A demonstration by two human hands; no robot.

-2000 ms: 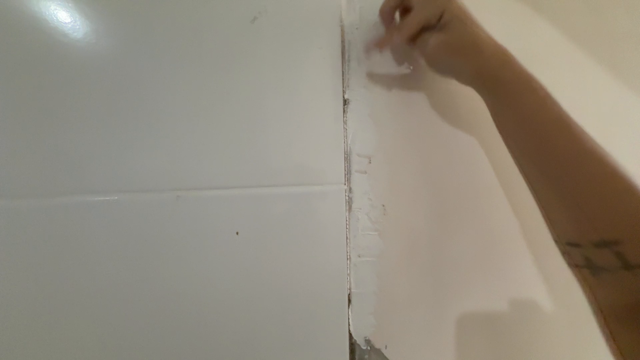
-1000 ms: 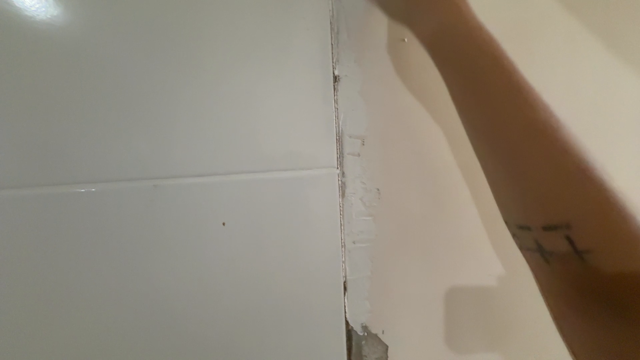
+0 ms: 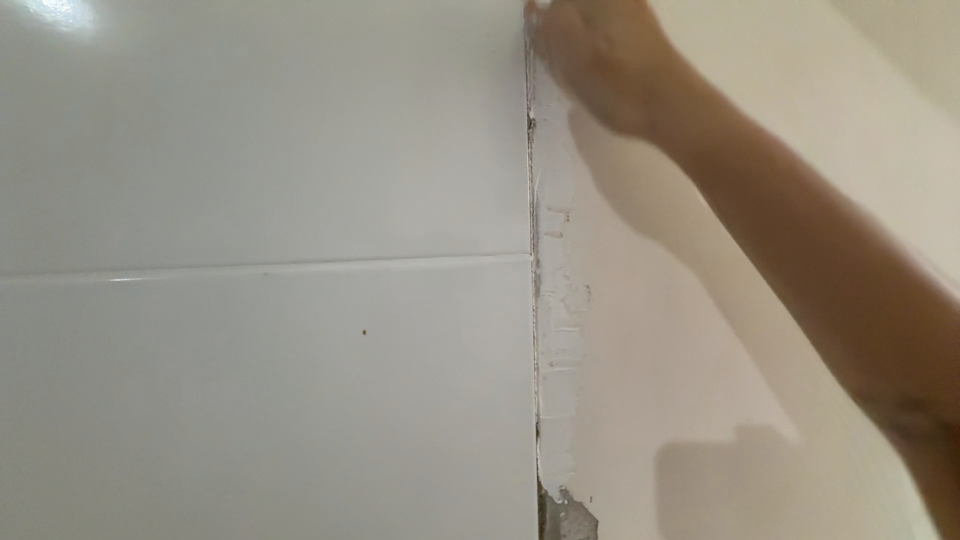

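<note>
My right hand (image 3: 600, 60) is at the top of the view, slightly blurred, its fingers by the edge of the white glossy wall tiles (image 3: 262, 150). Its fingertips are partly cut off by the frame's top, and whether they hold something cannot be made out. Below the hand, a strip of white filler (image 3: 556, 375) with ridges and small pits runs down the painted wall beside the tile edge. A narrow dark gap separates strip and tiles. My left hand is out of the picture.
A horizontal joint (image 3: 337, 267) divides the upper and lower tiles. Low down, a rough grey patch (image 3: 577, 517) lies exposed under the filler's end. The pale painted wall (image 3: 637, 360) carries shadows of the arm and of a blocky shape.
My right hand was over the painted wall two seconds ago, then mostly beyond the top edge. Now it is back in view, further left against the tile edge.
</note>
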